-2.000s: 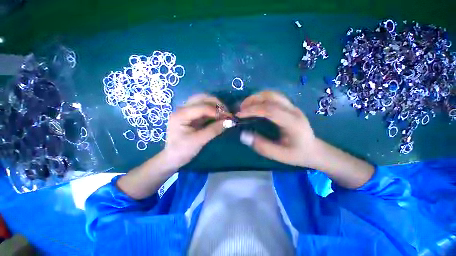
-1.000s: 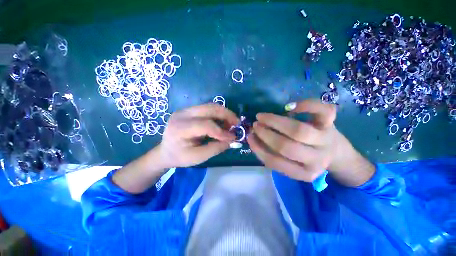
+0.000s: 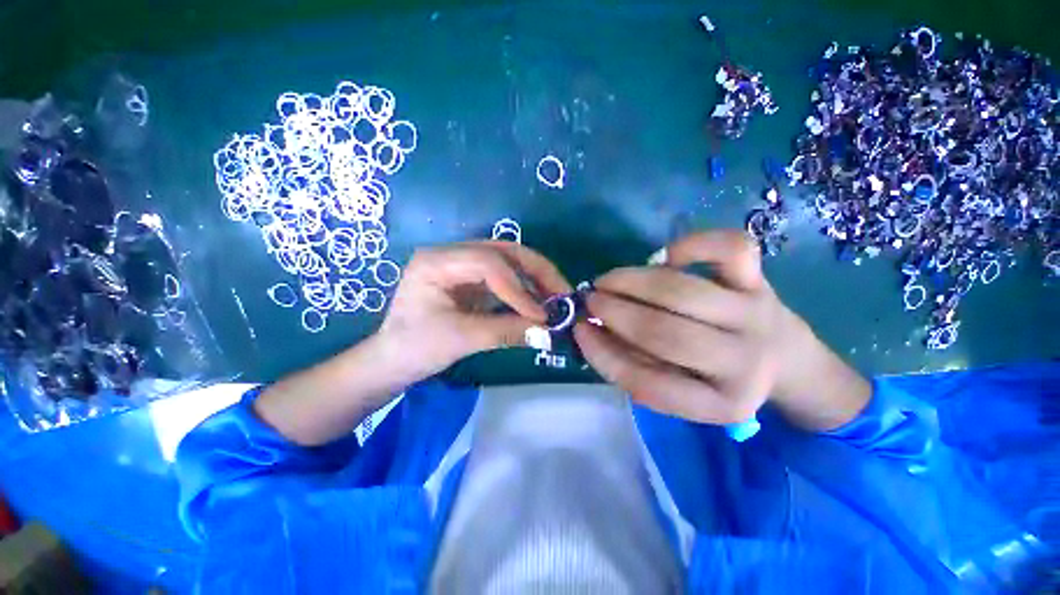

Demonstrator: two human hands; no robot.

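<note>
My left hand [image 3: 453, 302] pinches a bright split ring [image 3: 560, 312] between thumb and fingertips, with something small and dark beside it. My right hand [image 3: 686, 325] touches the right side of this piece with its fingertips, the fingers curled side by side; a small dark and silver bit shows there. Exactly how the ring and the dark bit are joined is too small to tell. A loose pile of split rings [image 3: 314, 192] lies left of centre. One single ring [image 3: 550, 172] lies beyond the hands, and another lies just behind my left hand.
A large pile of small metal fittings [image 3: 930, 151] lies at the right. A small cluster of fittings [image 3: 738, 99] lies left of it. A crinkled clear bag [image 3: 70, 256] with dark round pieces lies at far left. White paper [image 3: 192, 413] lies by my left forearm.
My hands have moved from a blurred pose at centre to a grip around the ring, my right hand turned with its fingers curled. One ring behind my left hand has come into view.
</note>
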